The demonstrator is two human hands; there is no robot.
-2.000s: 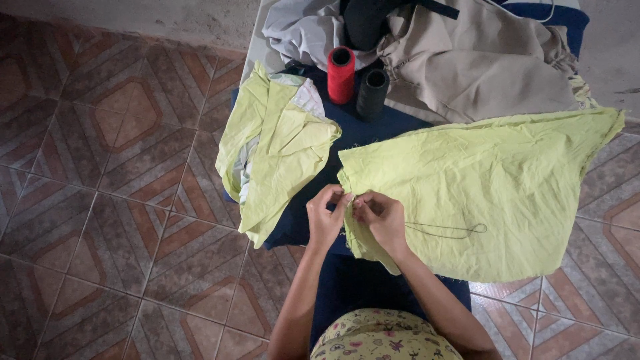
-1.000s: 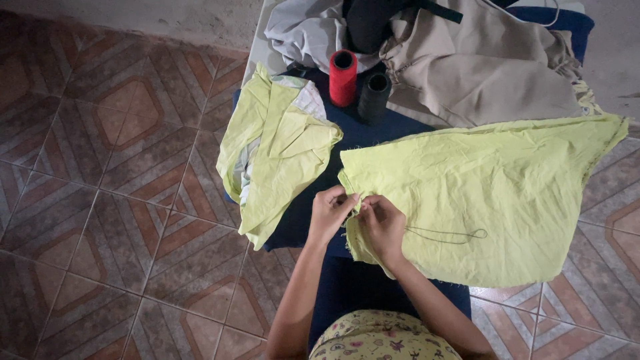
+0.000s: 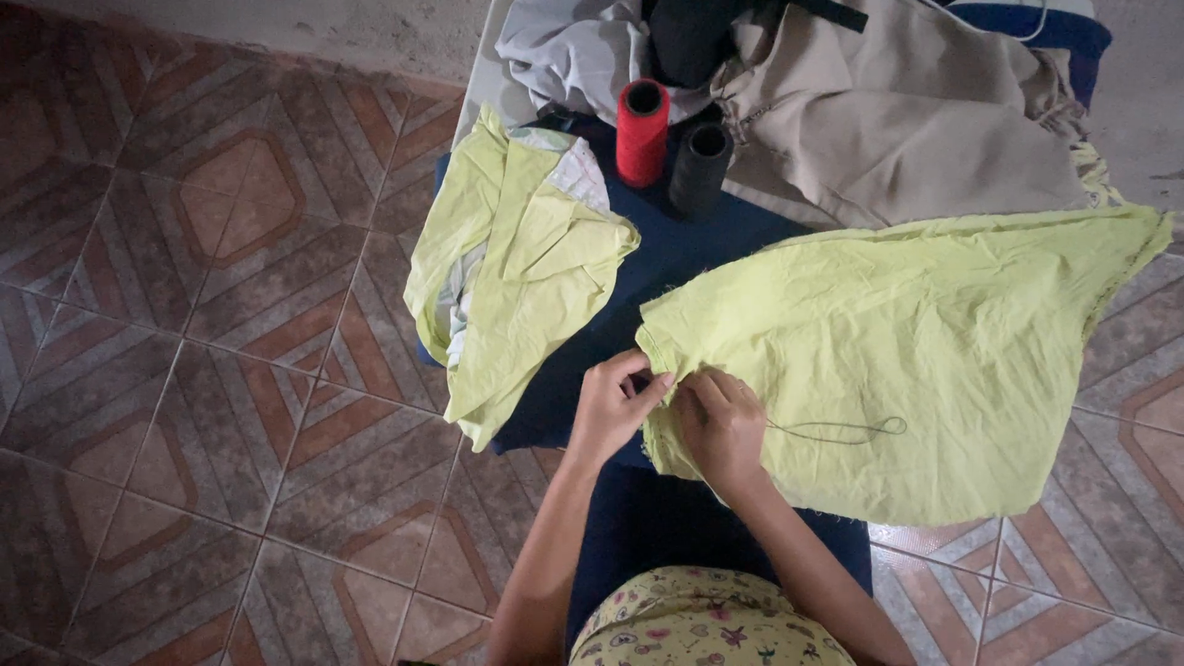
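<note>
A large piece of yellow-green fabric point(image 3: 906, 351) lies spread to the right, its raw edges fraying. At its left edge my left hand point(image 3: 618, 400) pinches a gathered fold between thumb and fingers. My right hand point(image 3: 723, 427) is close beside it, its fingers bent down on the same edge; the fingertips and any needle are hidden. From my right hand a dark thread point(image 3: 832, 433) runs over the fabric and ends in a loop. Left of my hands lies a crumpled yellow-green cloth point(image 3: 518, 277) with whitish printed parts.
A red thread cone point(image 3: 642, 134) and a black thread cone point(image 3: 701, 171) stand on dark blue cloth point(image 3: 592, 347). Behind them are beige fabric point(image 3: 897, 111), light grey fabric point(image 3: 583, 46) and a black cloth item point(image 3: 694, 37). Patterned floor tiles point(image 3: 305, 416) lie to the left; a wall point(image 3: 351, 32) is behind.
My fingers have shifted slightly at the fabric's left edge, and my right hand is turned more knuckles-up than two seconds ago. The thread loop has shifted a little on the fabric.
</note>
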